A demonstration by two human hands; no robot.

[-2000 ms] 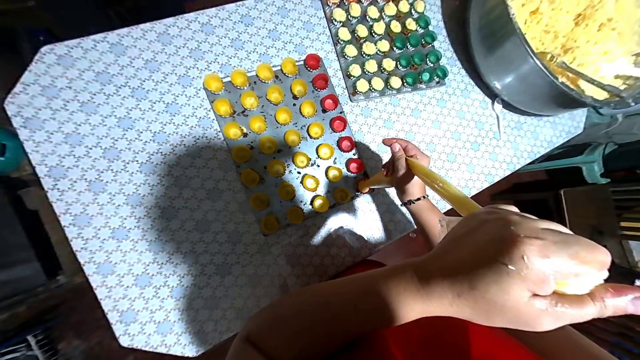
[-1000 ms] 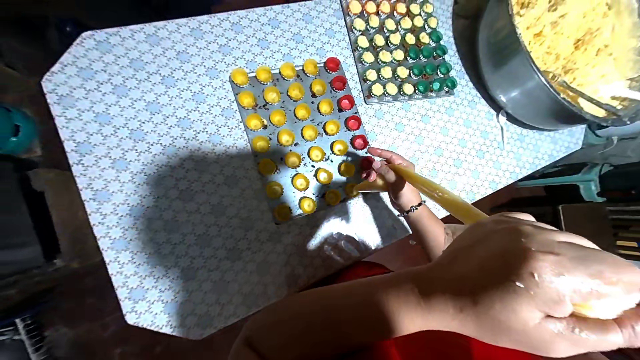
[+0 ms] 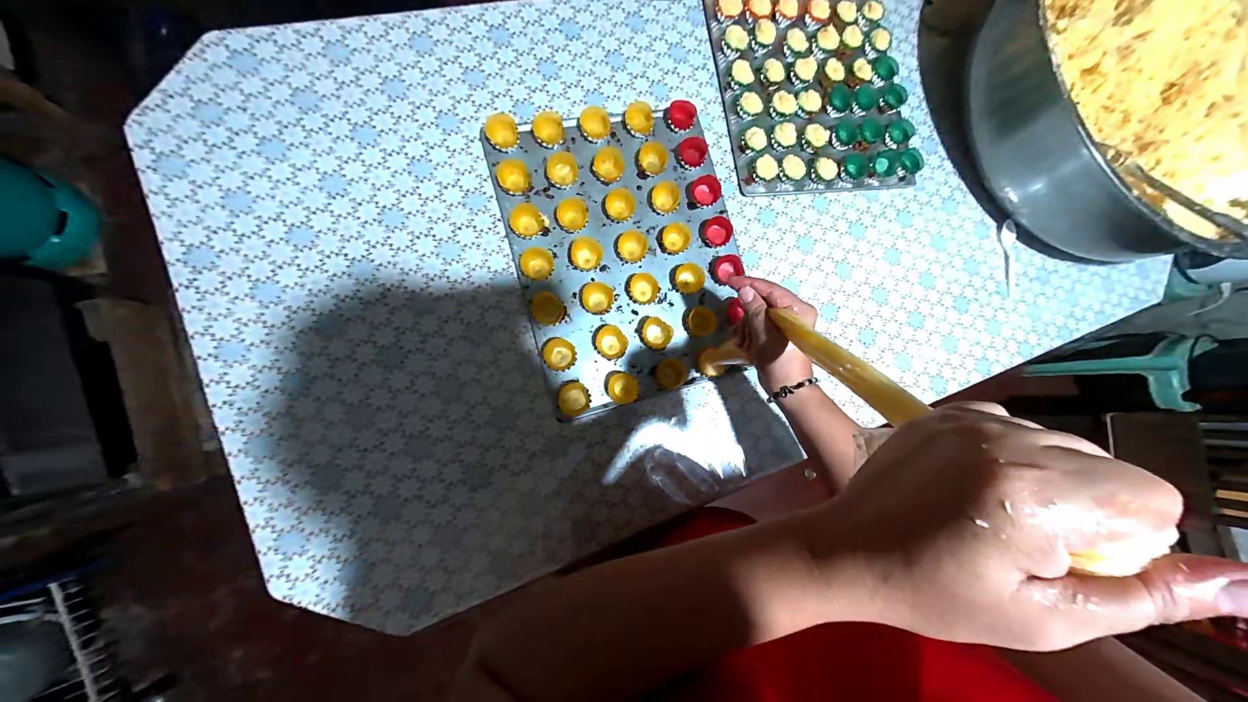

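My left hand (image 3: 1053,526), smeared with a pale residue, is closed in a fist around the wide end of a long yellow piping bag (image 3: 853,370). The bag slants down-left to my right hand (image 3: 775,331), which wears a dark bracelet and grips its narrow end. Its fingertips are beside a red cup (image 3: 727,269) at the right edge of a metal tray (image 3: 522,283). Rows of yellow cups (image 3: 585,253) and one column of red ones stand on this tray. An amber tip or fingertip (image 3: 721,359) shows over the near right corner; which it is, I cannot tell.
A second tray (image 3: 741,185) at the back holds cups with pale yellow contents and green cups (image 3: 866,97). Right of it stands a big metal pot (image 3: 1024,127) of shredded yellow food. A white plastic utensil (image 3: 1007,255) lies beside the pot on the patterned tabletop (image 3: 292,195).
The fingertips of my right hand have come up beside a red cup at the tray's edge. My left hand keeps its grip on the bag. The view has shifted somewhat.
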